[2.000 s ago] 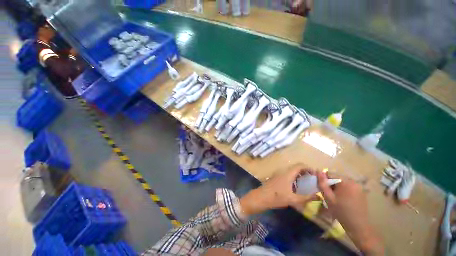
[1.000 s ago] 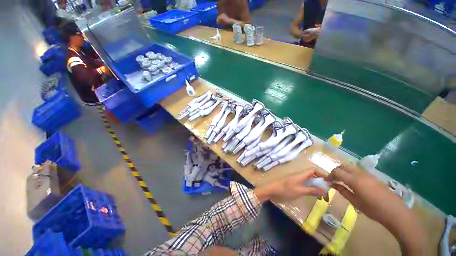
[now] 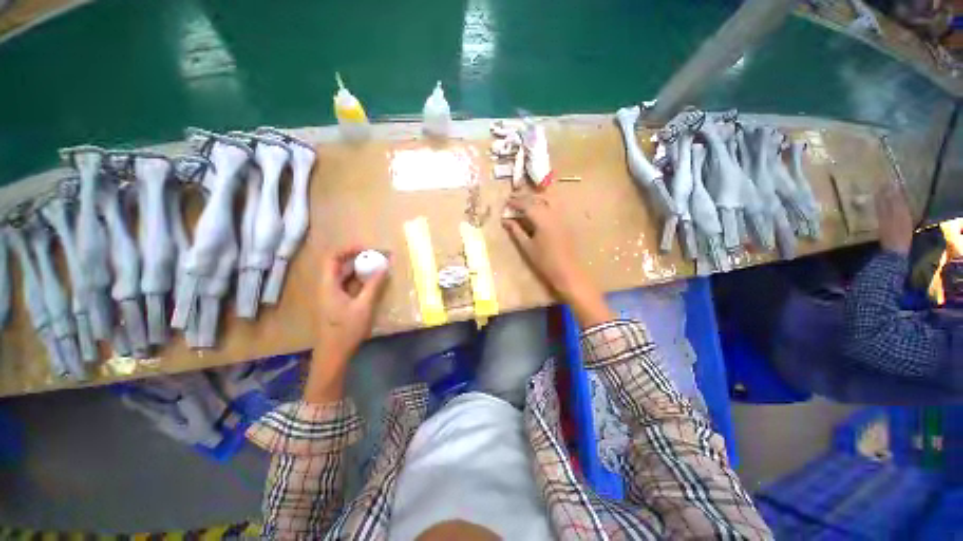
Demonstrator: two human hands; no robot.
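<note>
My left hand holds a white squeeze bottle seen from its top, just left of the yellow strips. My right hand is on the bench to the right of the strips, fingertips together at a tiny pale thing; whether it is gripped is unclear. Two parallel yellow strips lie at the bench's front edge. A small pale oval piece lies between them.
Moulded grey housings lie in a left row and a right row. A yellow glue bottle, a white bottle and grey parts stand behind. A blue bin is below. Another person's sleeve shows right.
The view has swung to face the bench squarely. My hands, together at the bottle before, are now apart: the left keeps the bottle, the right is down at the bench.
</note>
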